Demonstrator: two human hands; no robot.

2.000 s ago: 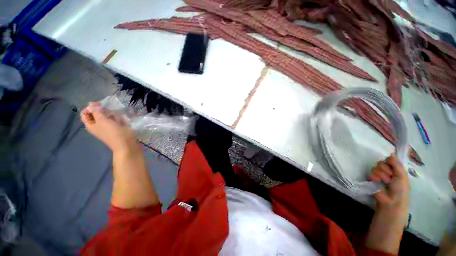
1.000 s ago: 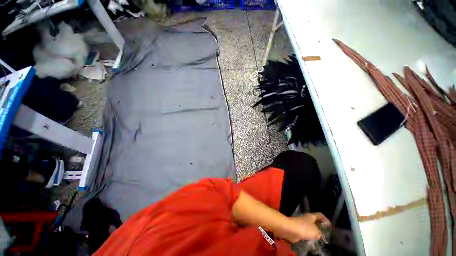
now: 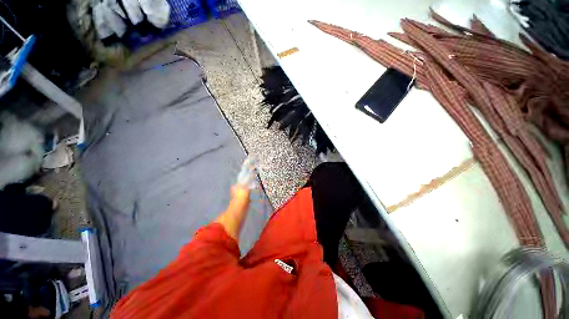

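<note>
My left hand (image 3: 240, 187) is stretched out low over the grey cloth, left of the table. It is small and blurred, with a pale patch at its fingers, so whether it holds anything cannot be told. My right hand is out of the picture. The coil of silver-grey wire (image 3: 508, 280) shows at the lower right corner, cut off by the edge, over the white table (image 3: 349, 149). Long rust-brown checked fabric strips (image 3: 458, 115) lie on the table with pointed ends.
A black phone (image 3: 385, 95) lies beside the strips. A tan line crosses the table near me. Black fringed material (image 3: 288, 109) hangs below the table edge. Grey cloth (image 3: 156, 149) covers the floor. Blue crates (image 3: 187, 15) stand at the back, white metal legs at the left.
The view swung left towards the floor, then partly back to the table. My left hand has moved from beside the table's underside out over the grey cloth. The coil is back at the picture's edge.
</note>
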